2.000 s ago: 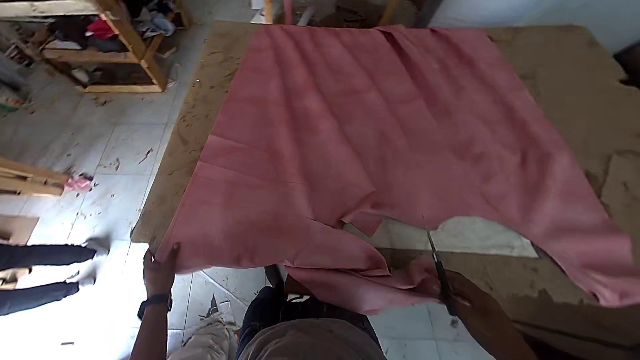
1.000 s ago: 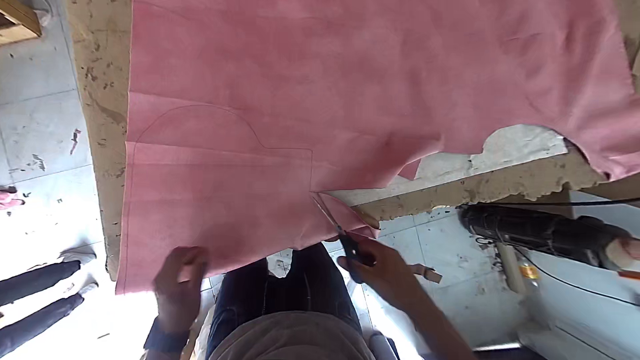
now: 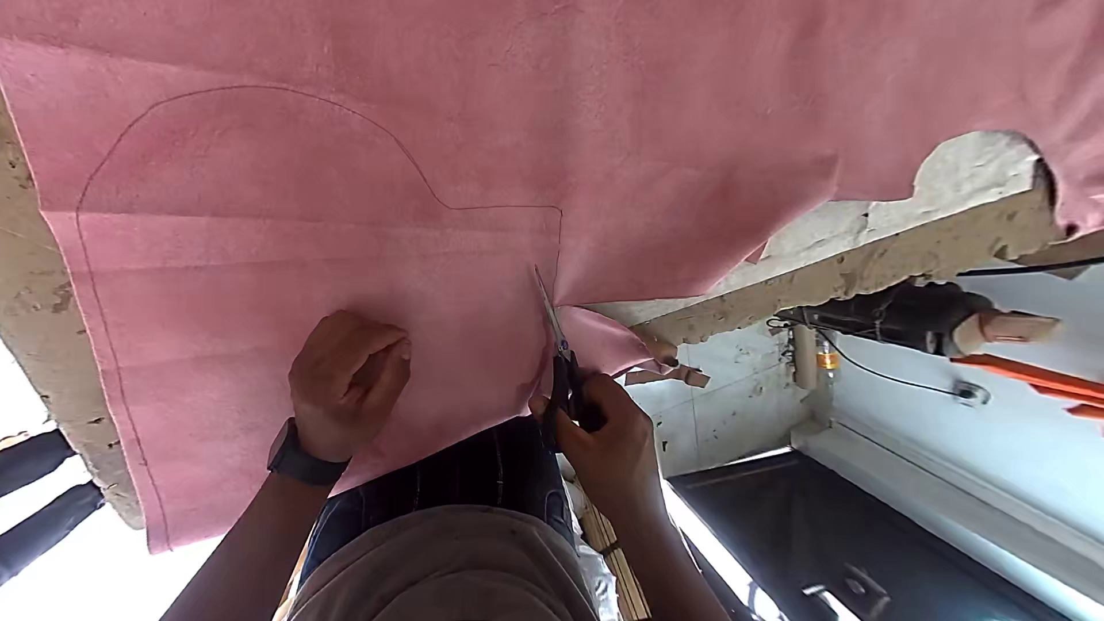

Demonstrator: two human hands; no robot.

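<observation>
A large sheet of pink leather (image 3: pixel 690 103) covers most of the worktable, with a curved pattern outline drawn on its left part. My right hand (image 3: pixel 608 435) grips the black handles of a pair of scissors (image 3: pixel 562 366). The blades point up and away from me, beside the short straight stretch of the line, where a cut edge runs off to the right. A narrow pink flap (image 3: pixel 604 339) curls just right of the blades. My left hand (image 3: pixel 345 379), wearing a dark wristband, is over the leather with fingers curled and nothing seen in them.
The rough brown table edge (image 3: pixel 828 259) shows past the leather, with a pale sheet (image 3: pixel 966 172) by a rounded cutout. At right are a black cylindrical object (image 3: pixel 897 317), cables and a dark surface (image 3: pixel 793 526). Another person's legs (image 3: pixel 52 509) are at lower left.
My left hand has gone from holding the leather's near left corner to the middle of the near part. My right hand with the scissors has moved left to the drawn line. The view has shifted.
</observation>
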